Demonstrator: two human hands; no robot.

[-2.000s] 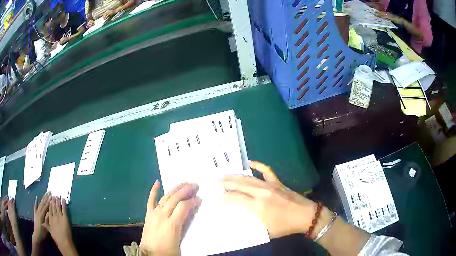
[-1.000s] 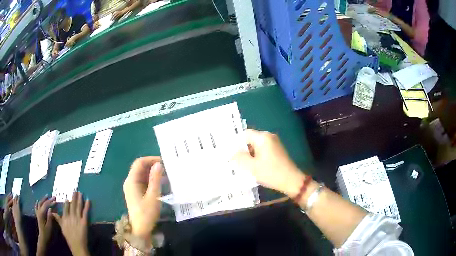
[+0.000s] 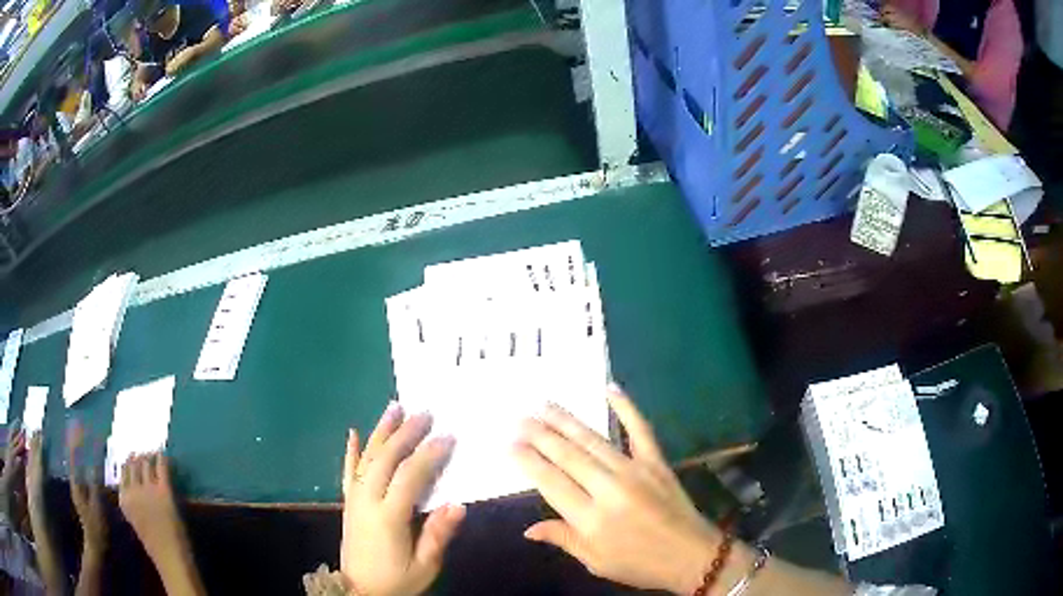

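Observation:
A white printed sheet (image 3: 495, 384) lies on top of an uneven stack of unfolded sheets (image 3: 501, 274) on the green bench in front of me. My left hand (image 3: 394, 489) rests at the sheet's lower left edge with its fingers spread. My right hand (image 3: 606, 495) lies flat on its lower right part, fingers apart, thumb below the near edge. Neither hand visibly grips anything. A narrow folded leaflet (image 3: 231, 327) lies left of the stack.
Another person's hands (image 3: 152, 501) hold down a small white paper at left, by a folded leaflet pile (image 3: 99, 338). A blue plastic holder (image 3: 781, 128) stands at the bench's right end. A side stack of leaflets (image 3: 874, 460) lies on the small table at lower right.
A second ago both hands held the sheet by its sides above the stack. Now the sheet lies down and both hands rest over its near part. The view has shifted slightly.

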